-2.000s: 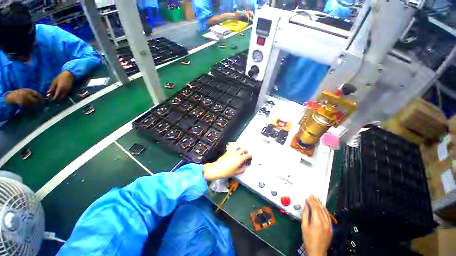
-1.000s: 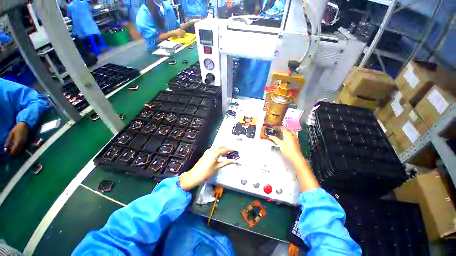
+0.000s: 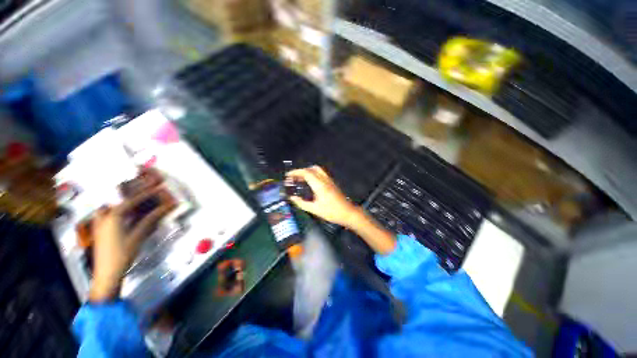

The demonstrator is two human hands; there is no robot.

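The view is strongly blurred. My right hand [image 3: 325, 199] grips a small dark part [image 3: 300, 189] between thumb and fingers, above the edge of the dark trays. My left hand [image 3: 115, 241] is over the white press base [image 3: 227, 199], its fingers at an orange-brown fixture with a dark centre [image 3: 149, 199]. Blur hides whether the left hand holds anything. The brass-gold press head [image 3: 28, 192] shows blurred at the far left.
A keypad device [image 3: 281, 215] lies right of the base. A spare orange-brown plate [image 3: 230, 277] lies on the green bench. Black trays [image 3: 426, 217] and a tall tray stack [image 3: 244, 91] stand at right. Beyond are shelving with a yellow item [image 3: 478, 63] and a white sheet [image 3: 493, 264].
The view has swung right and tilted. My right hand has left the press fixture and moved right over the trays with a dark part. My left hand has moved from the base's left side to the fixture.
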